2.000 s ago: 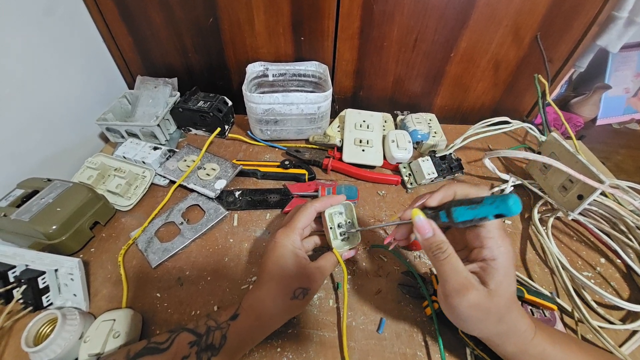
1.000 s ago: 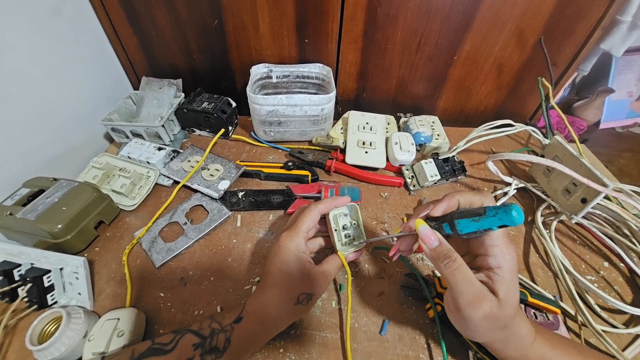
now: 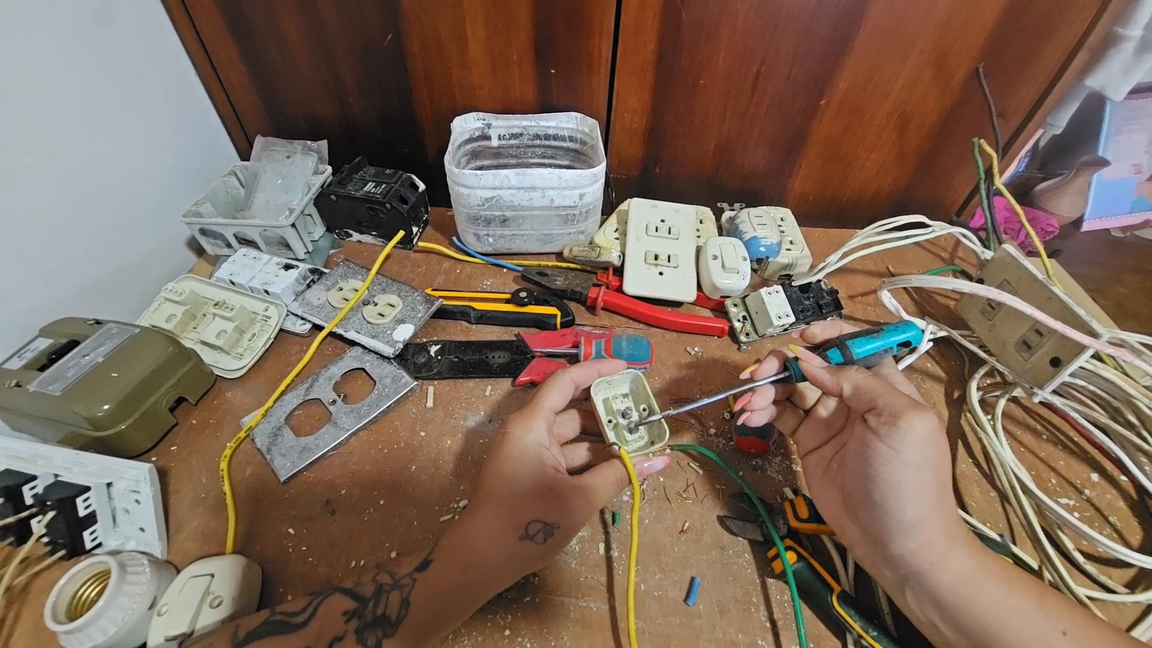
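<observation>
My left hand [image 3: 562, 441] holds a small cream plastic electrical housing [image 3: 620, 391], its open inside facing up. A yellow wire [image 3: 633, 540] and a green wire [image 3: 765, 513] run from its lower edge. In my right hand [image 3: 855, 423] is a screwdriver with a teal and black handle [image 3: 868, 346]. Its metal shaft slants down to the left, and the tip is inside the housing at the metal terminals. Whether the tip sits in a screw slot cannot be told.
Red-handled pliers [image 3: 648, 310], a utility knife [image 3: 499, 309], a wire stripper [image 3: 468, 358] and a clear plastic container [image 3: 526, 184] lie beyond my hands. Metal outlet plates [image 3: 333, 405] are at left. Yellow-black cutters [image 3: 810, 567] and coiled white cable [image 3: 999, 450] are at right.
The screwdriver tip has moved from the housing's lower right edge, where it was a second ago, to the terminals inside. Both hands keep their holds.
</observation>
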